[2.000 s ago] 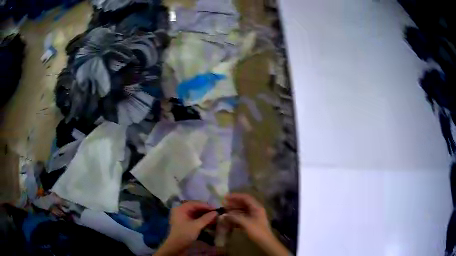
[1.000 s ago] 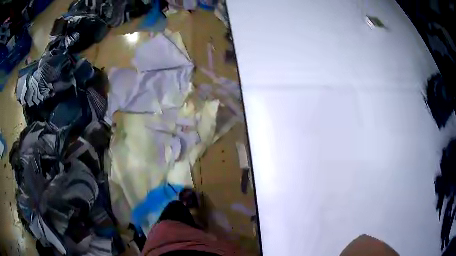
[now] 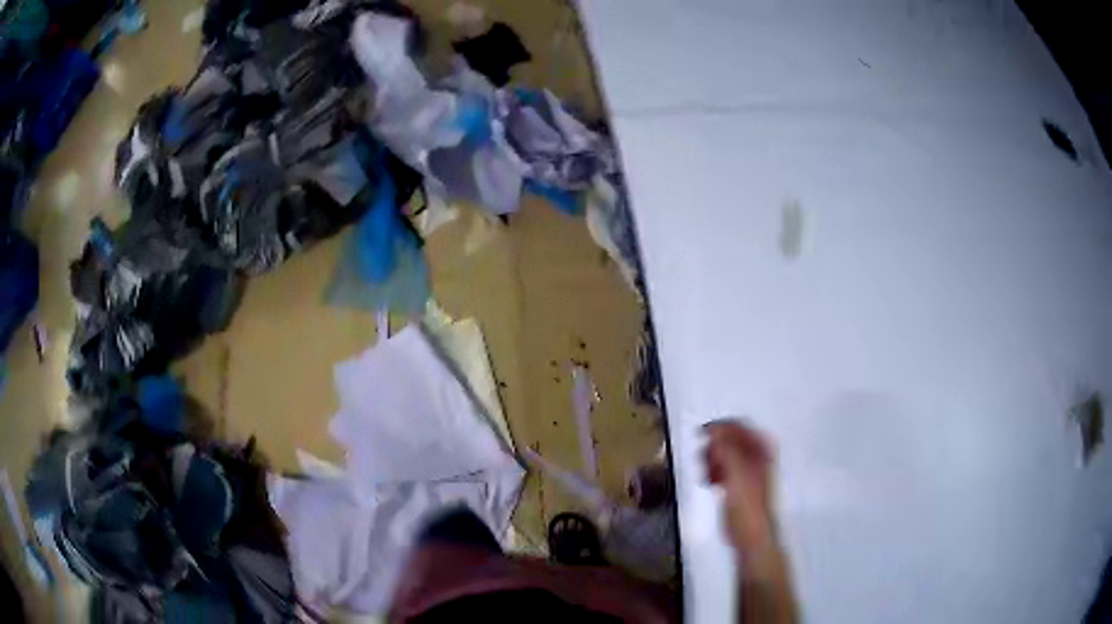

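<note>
My right hand (image 3: 739, 457) is over the left part of the white-topped table (image 3: 878, 329), blurred, with its fingers curled; whether it holds something is too blurred to tell. My left hand is not in view. Below me, pale lilac and cream sheets (image 3: 409, 408) lie on the beige floor, partly hidden by my reddish clothing and dark shoe.
Dark grey garment bundles (image 3: 140, 488) lie in a long heap on the left. White and blue scraps (image 3: 482, 146) lie ahead by the table edge. A sheer blue piece (image 3: 381, 256) is on the floor. Blue cloth (image 3: 61, 104) is at far left. Small scraps (image 3: 1087, 427) are on the table.
The view has moved forward along the table. The right hand now shows over the table, where only a rounded bit of skin showed at the bottom edge. Two seconds ago both hands were together in view.
</note>
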